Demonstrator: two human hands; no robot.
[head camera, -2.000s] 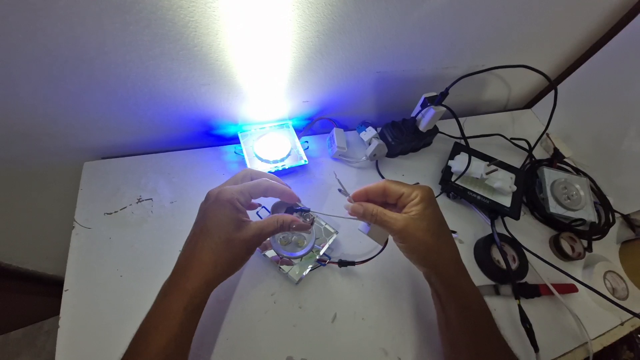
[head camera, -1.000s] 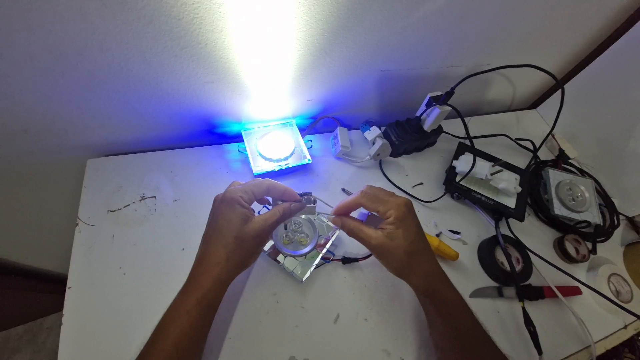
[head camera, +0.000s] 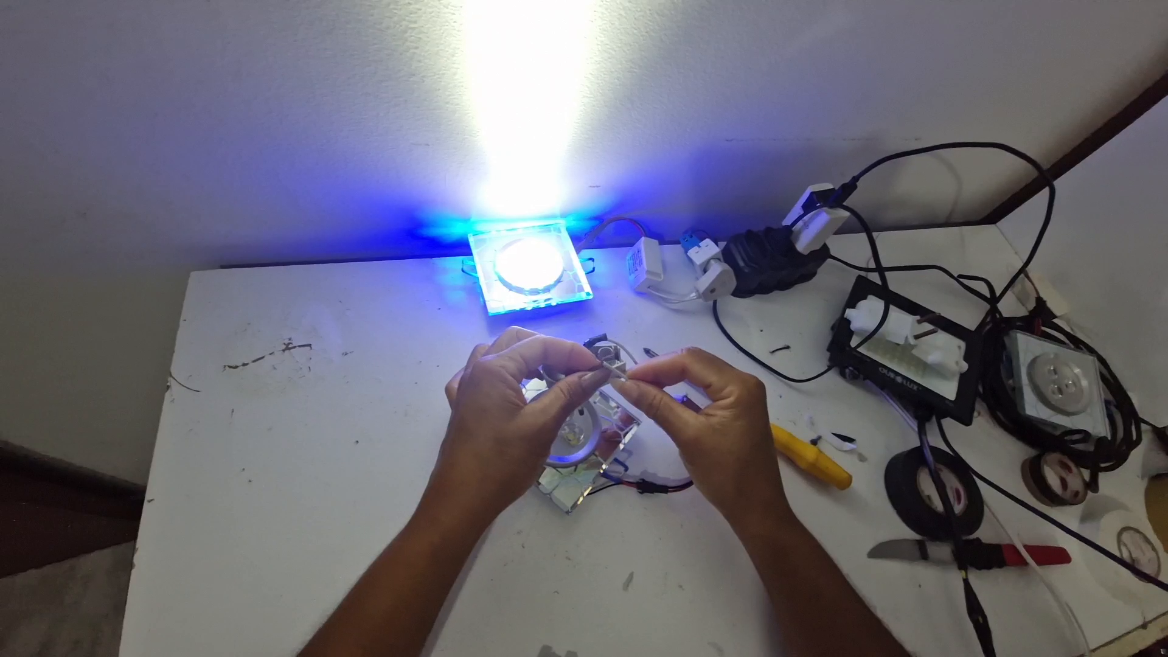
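My left hand (head camera: 520, 415) and my right hand (head camera: 716, 415) meet at the fingertips over a square glass spotlight fixture (head camera: 568, 484) on the white table. Between thumb and forefinger, each hand pinches a thin pale wire (head camera: 615, 371); its ends are hard to make out. The fixture lies tilted on the table, partly hidden by my left hand, with a round lamp (head camera: 575, 436) in its middle. A dark cable with a connector (head camera: 650, 487) runs from it under my right hand. Behind stands a lit square glass spotlight (head camera: 531, 267), glowing white and blue.
A white driver box (head camera: 644, 265) and a black power strip (head camera: 776, 260) lie by the wall. To the right are a floodlight (head camera: 908, 351), another spotlight (head camera: 1058, 383) amid coiled black cable, black tape (head camera: 933, 493), a knife (head camera: 969, 552) and a yellow-handled tool (head camera: 812, 456).
The fingertips of both hands have come together over the fixture; two seconds ago they were apart with a thin strand between them. The yellow-handled tool, hidden at first, now shows beside my right hand.
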